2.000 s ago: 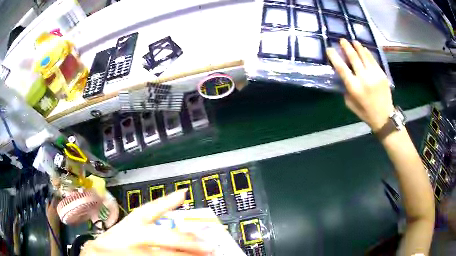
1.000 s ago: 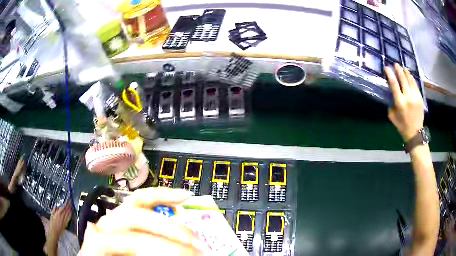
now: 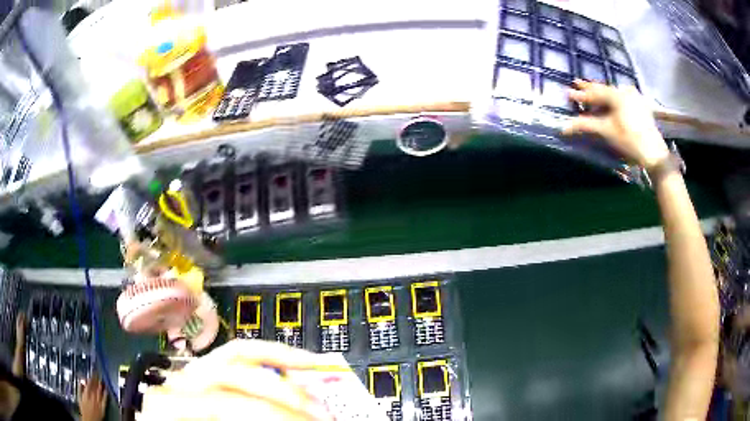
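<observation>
My left hand (image 3: 238, 382) is large and blurred at the bottom, around a white printed sheet (image 3: 349, 390). Both cover part of a clear phone tray (image 3: 462, 329), where black keypad phones (image 3: 428, 312) with yellow liner around their screens lie in rows. My right hand (image 3: 617, 123) is over the near right part of a lens tray stack (image 3: 526, 111) on the white shelf. Its thumb and fingers are apart, with nothing visible between them. The pockets under it are hidden.
The shelf holds two keypad phones (image 3: 280, 74), black frame pieces (image 3: 345, 80) and an orange-yellow container (image 3: 182, 74). White phone bodies (image 3: 281, 197) lie below its edge. A pink fan (image 3: 156, 304) and a blue cable (image 3: 72, 189) are left; another person's hand (image 3: 92, 399) is lower left.
My right hand's fingers have gone from stretched out on the lens tray to bent, with the thumb apart. The view has shifted. My left hand stays low with the sheet.
</observation>
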